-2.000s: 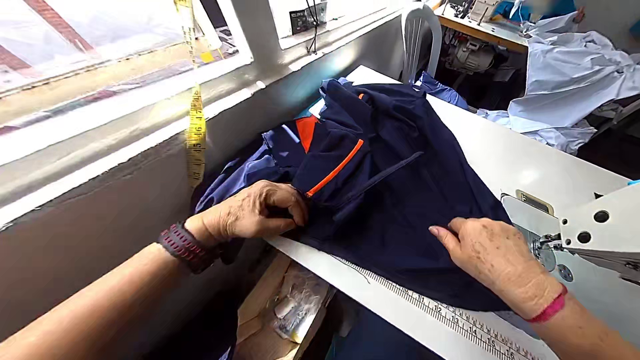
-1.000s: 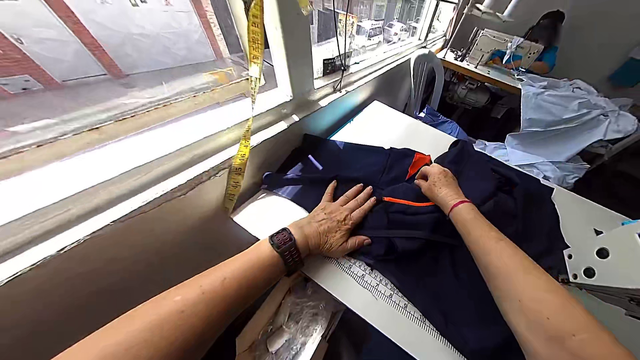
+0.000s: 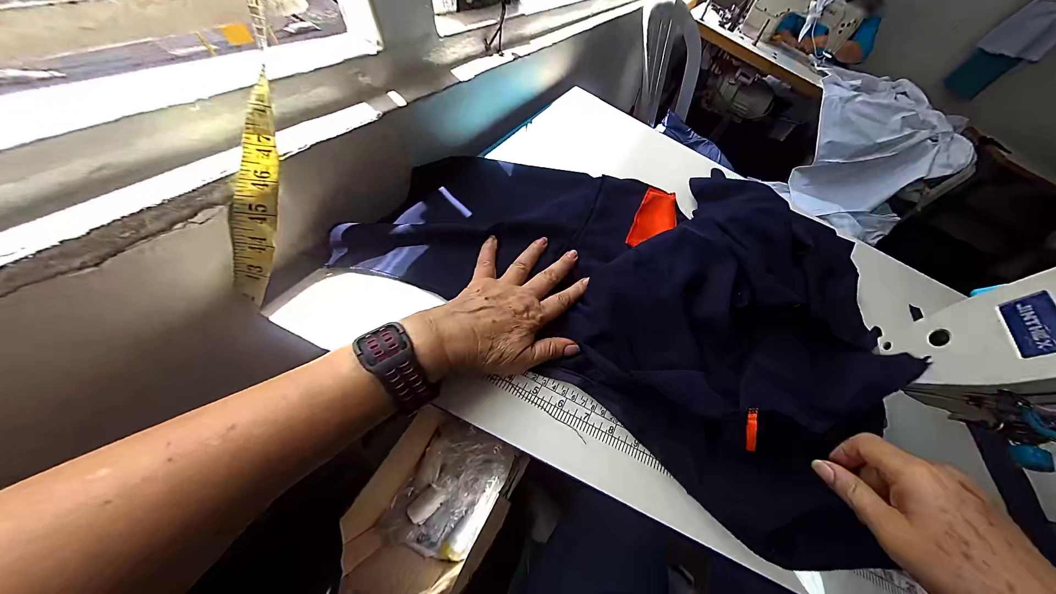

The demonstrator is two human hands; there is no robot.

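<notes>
Navy blue fabric lies partly spread, partly bunched over the white sewing table. My left hand rests flat on it, fingers spread, near the table's front edge. An orange patch shows on the fabric beyond that hand, and a small orange strip lies farther right. My right hand is at the fabric's right edge, thumb and forefinger close together at the cloth; whether they pinch it is hard to tell. A printed ruler scale runs along the front edge, partly covered by the fabric.
A sewing machine head stands at the right. A yellow tape measure hangs by the window at left. Below the table, an open drawer holds plastic bags. Behind are a white chair, pale cloth and a person at another machine.
The right hand has moved from the orange-trimmed part toward the near right. The fabric's right part is now bunched differently, with the long orange strip out of sight. The left hand remains flat on the cloth.
</notes>
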